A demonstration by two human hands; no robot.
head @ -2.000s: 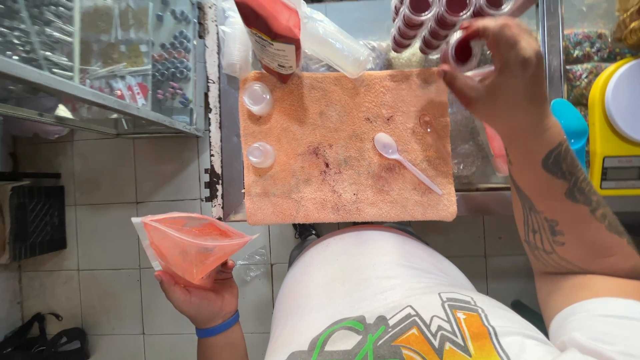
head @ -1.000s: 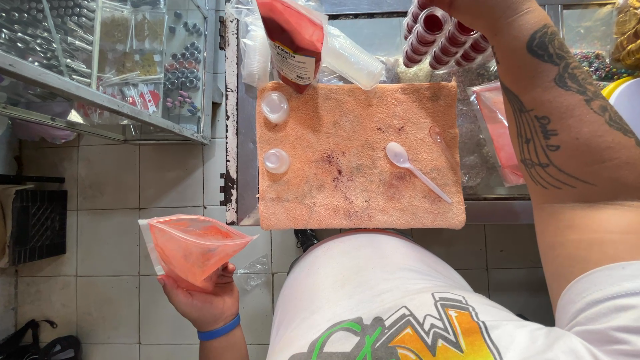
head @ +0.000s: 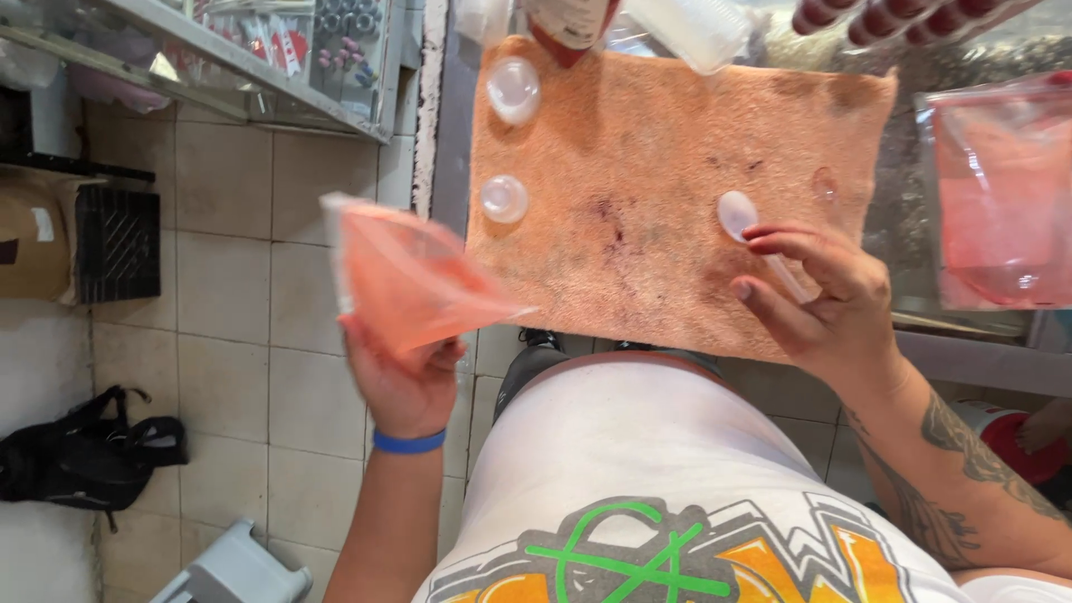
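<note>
An opened clear zip bag of orange-pink contents [head: 410, 268] rests in my left hand [head: 406, 377], which grips it from below, left of the counter. Over the right part of an orange towel [head: 670, 126], my right hand [head: 821, 301] is at a white plastic spoon [head: 737, 213], its fingers apart around the handle; whether they touch it is unclear. Two small clear plastic cups or lids, an upper one [head: 513, 90] and a lower one [head: 504, 198], sit on the towel's left side.
A red pouch [head: 574, 25] and clear stacked cups [head: 695, 29] stand beyond the towel. Dark red filled cups [head: 904, 17] are at the top right. Another zip bag of pink contents [head: 1001, 201] lies right of the towel. A glass display case [head: 251, 67] is at the upper left.
My right hand has come down from the dark red cups at the top to the spoon on the towel. My left hand still holds the bag. The view has shifted.
</note>
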